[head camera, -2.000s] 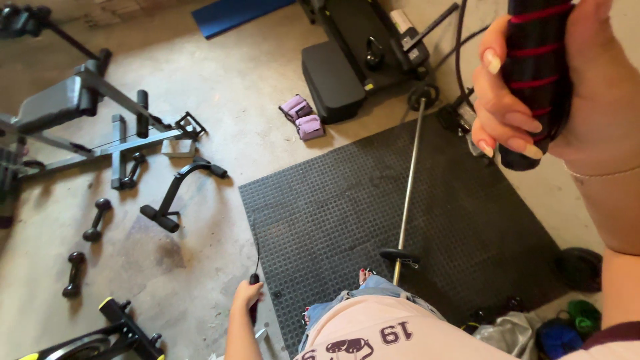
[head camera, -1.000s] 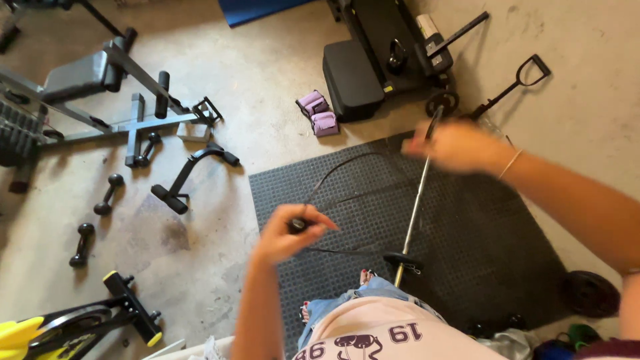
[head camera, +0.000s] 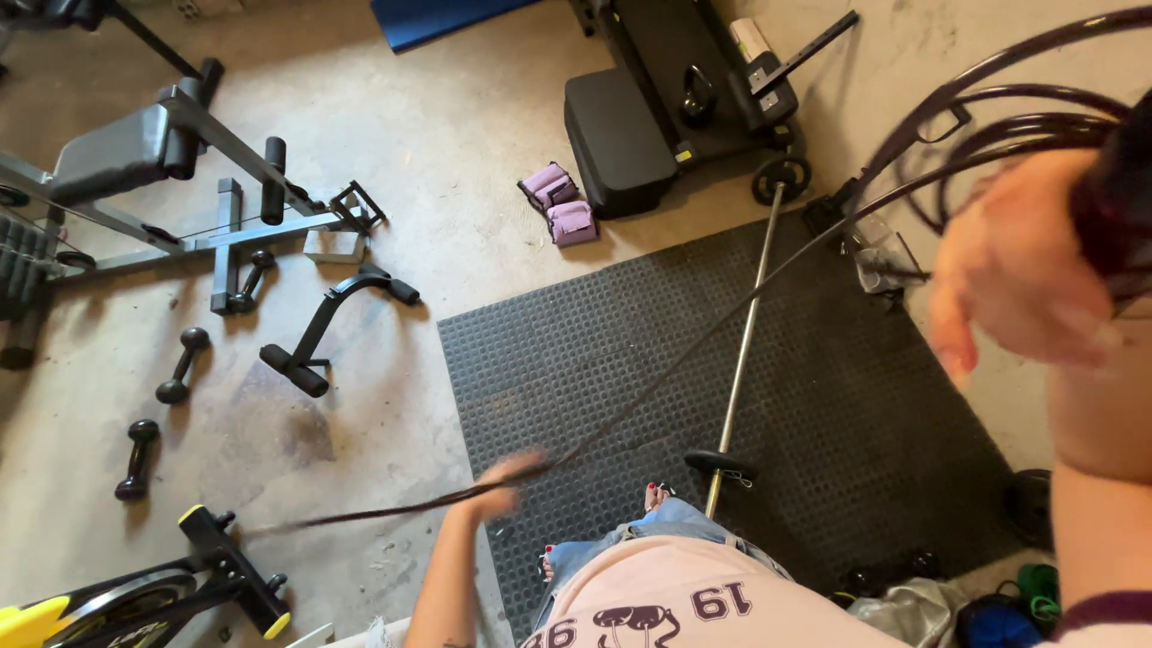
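Note:
My right hand (head camera: 1026, 270), raised close to the camera at the right, is closed around the dark jump rope's handle and coils. From the coils, one strand of the jump rope (head camera: 666, 369) slants down across the view to my left hand (head camera: 508, 486). That hand is blurred, low at the centre, with the rope against its fingers; whether it grips the rope is unclear. Beneath the strand, a barbell (head camera: 749, 333) lies on the black rubber mat (head camera: 576, 360), near my bare feet.
A weight bench (head camera: 117, 153), dumbbells (head camera: 183, 364) and a curved padded bar (head camera: 315, 328) are at the left. An exercise bike (head camera: 225, 576) is lower left. Purple ankle weights (head camera: 571, 222) lie near a treadmill (head camera: 666, 72). Bags (head camera: 913, 612) sit at the lower right.
My right hand has risen from over the barbell to the upper right, where rope coils now show. My left hand has moved lower than one second ago. The rope is now stretched between my hands.

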